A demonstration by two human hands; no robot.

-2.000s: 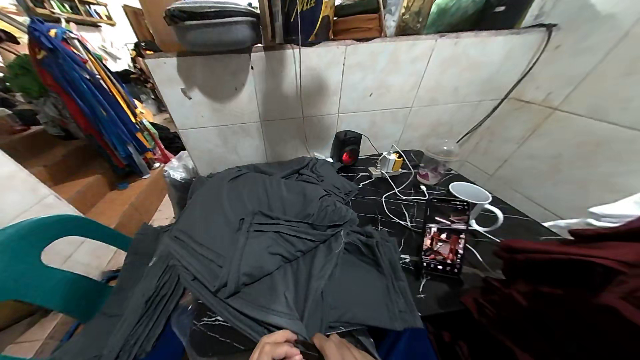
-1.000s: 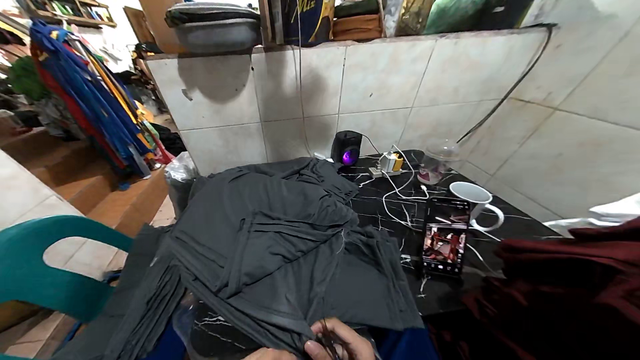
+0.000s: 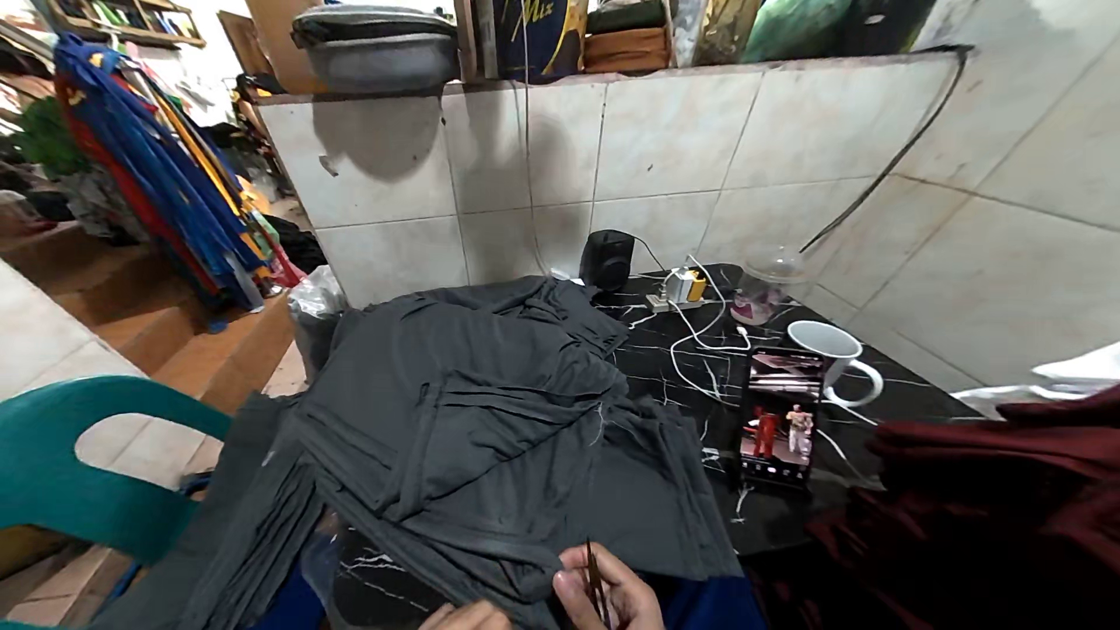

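Note:
Dark grey garments (image 3: 490, 376) lie in a folded heap over a black marble-patterned table (image 3: 385, 569). At the bottom centre, my right hand (image 3: 617, 595) is closed around a thin, dark, pointed tool (image 3: 595, 577), perhaps small snips or tweezers, with its tip upward against the grey cloth. My left hand (image 3: 468, 616) is at the lower edge beside the cloth, mostly cut off by the frame; its fingertips and anything in them are hidden.
A phone (image 3: 779, 420) leans against a white mug (image 3: 827, 350). Behind are a power strip (image 3: 678, 302) with white cables, a black speaker (image 3: 607, 260) and a clear plastic container (image 3: 761, 289). Maroon fabric (image 3: 989, 499) is piled right; a green plastic chair (image 3: 96, 472) stands left.
Two seconds ago both hands were close together at the cloth's lower edge. The right hand has moved right, and the dark pointed tool now shows upright in it.

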